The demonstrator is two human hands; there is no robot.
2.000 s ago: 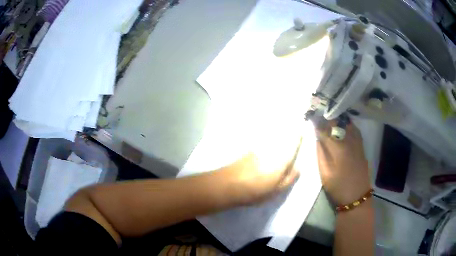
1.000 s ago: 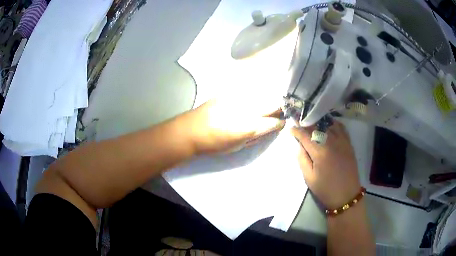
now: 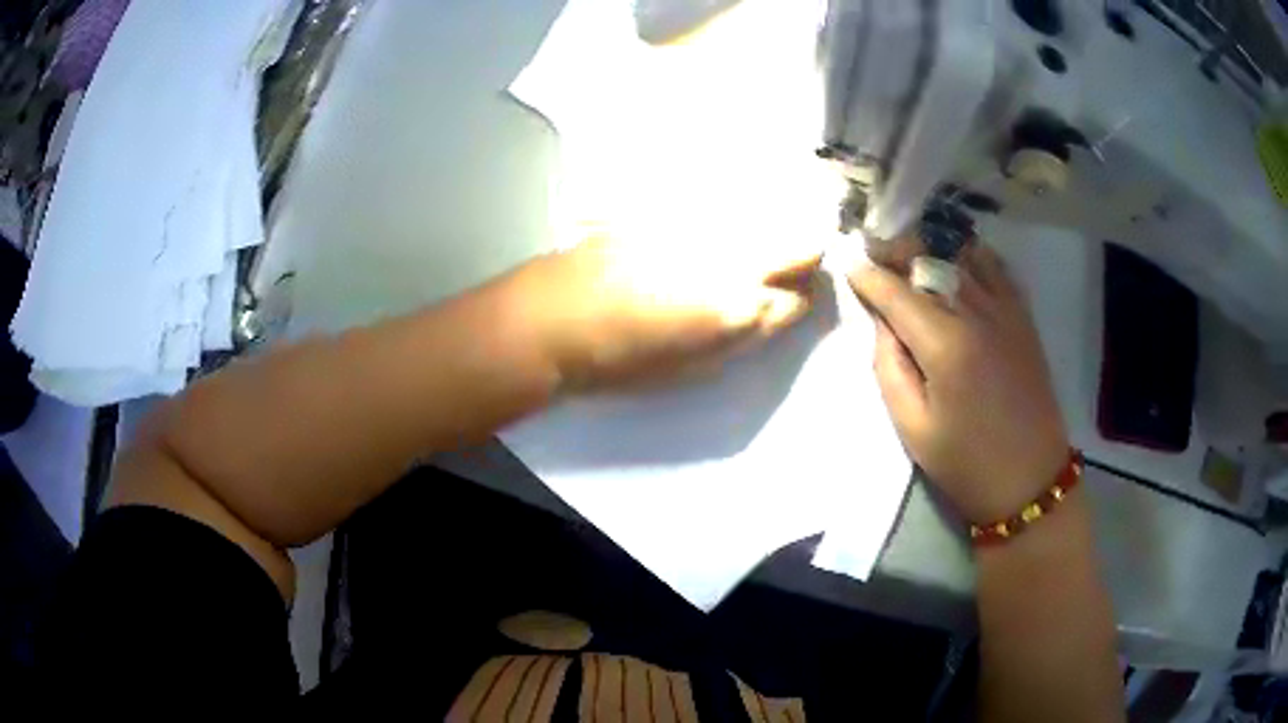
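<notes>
The large white fabric panel (image 3: 636,480) lies under the sewing machine head (image 3: 975,99), its lower end hanging at the table's front edge. My left hand (image 3: 664,304) lies flat on the panel left of the presser foot (image 3: 855,191), washed out by the lamp glare. My right hand (image 3: 961,360) rests on the panel's right edge, fingertips just in front of the presser foot and partly hidden by the machine. Whether either hand pinches the cloth is hidden by glare and the machine.
A stack of cut panels (image 3: 141,212) lies at the left. A mobile phone (image 3: 1147,346) lies on the machine bed at the right. The lamp shade (image 3: 678,14) is cut off by the top edge. Part of a yellow spool (image 3: 1275,148) shows at the right edge.
The view has shifted, so the machine and panel sit higher in the picture. Since the earliest frame, my left hand has moved up beside the presser foot. My right hand stays by the foot.
</notes>
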